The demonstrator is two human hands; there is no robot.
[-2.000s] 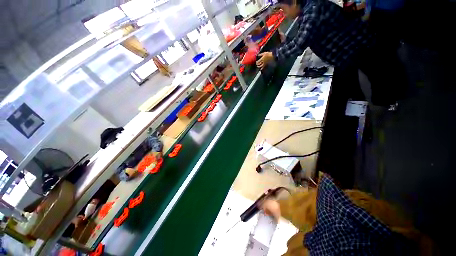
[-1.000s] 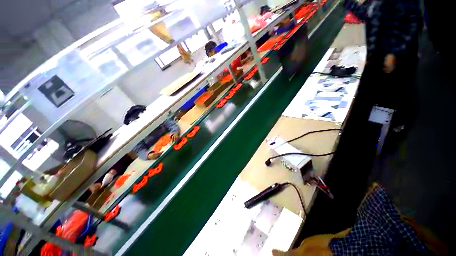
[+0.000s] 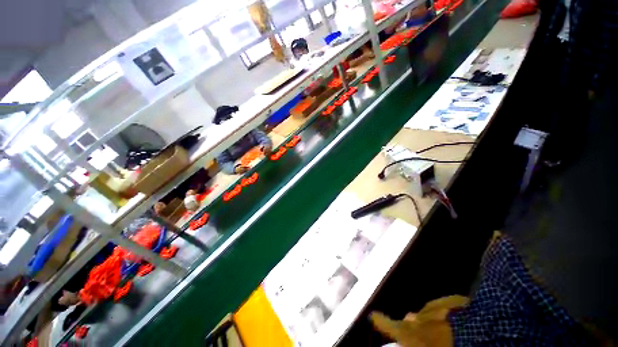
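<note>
A black pen-shaped electric screwdriver [image 3: 374, 206] lies on the bench at the edge of the white paper sheets [image 3: 325, 271], its cord curving right. A pale grey-white box [image 3: 410, 167] with black cables lies behind it. My right arm, in a tan and dark checked sleeve, comes in at the lower right. Only a small, blurred bit of my right hand [image 3: 409, 317] shows at the cuff, apart from the screwdriver; its fingers cannot be made out. My left hand is not in view.
A yellow sheet [image 3: 263, 318] and part of a tan board [image 3: 229, 333] with a black part are at the bottom. The green belt [image 3: 271, 227] runs beside the bench. Orange parts [image 3: 241, 186] line its far side, where people sit. A black cabled item [image 3: 482, 78] lies further along.
My right hand was at the screwdriver and has since drawn back from it; the screwdriver lies on the bench. The view has swung, bringing in the yellow sheet. The standing person has moved right.
</note>
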